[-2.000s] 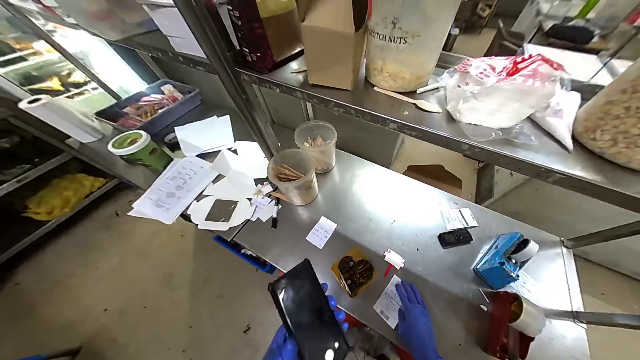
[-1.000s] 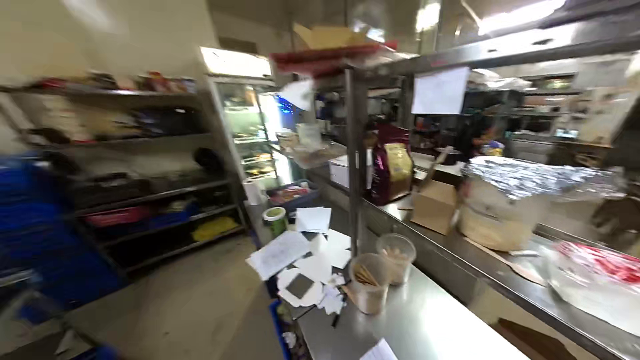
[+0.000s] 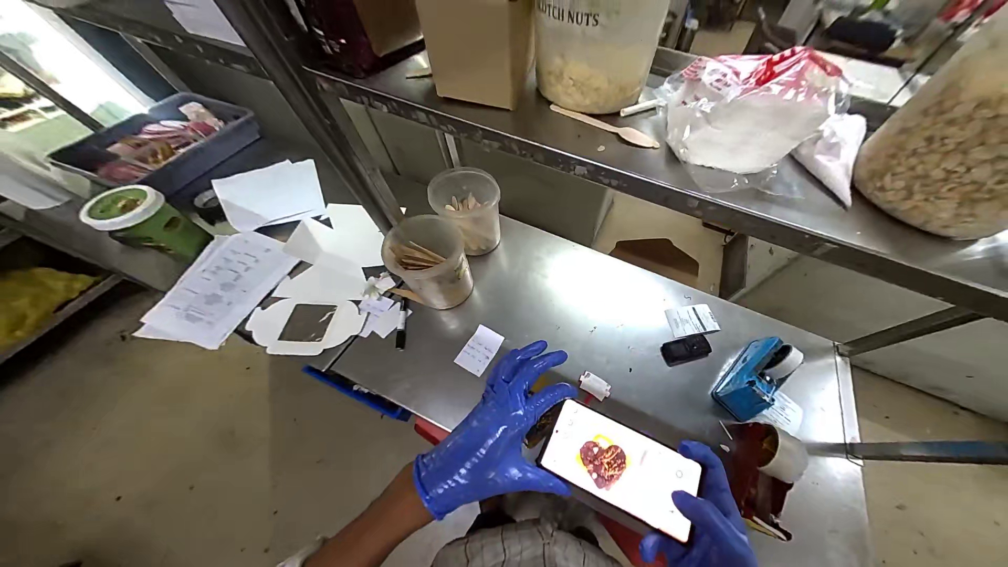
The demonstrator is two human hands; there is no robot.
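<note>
My left hand (image 3: 500, 433), in a blue glove, has its thumb and fingers around the left end of a smartphone (image 3: 618, 468). The phone lies sideways, its lit screen showing a heart-shaped food item. My right hand (image 3: 705, 504), also gloved in blue, grips the phone's right end, thumb at the screen's lower corner. Under and behind the phone, the dark food item on the steel table (image 3: 543, 276) is mostly hidden. A small white tag (image 3: 594, 386) lies just beyond the phone, and a written paper slip (image 3: 479, 350) lies beyond my left fingers.
Two plastic tubs of wooden sticks (image 3: 429, 264) stand behind, near printed sheets (image 3: 220, 287) and a black marker (image 3: 402, 329). At right are a black device (image 3: 685, 350), a blue tape dispenser (image 3: 748, 378) and a red dispenser (image 3: 764, 472). A steel shelf (image 3: 630, 169) overhangs the table's back.
Two seconds ago my left hand held the phone with its screen dark, and my right hand lay on the table by a paper. Now both hands hold it sideways, lit. The view swung away and back.
</note>
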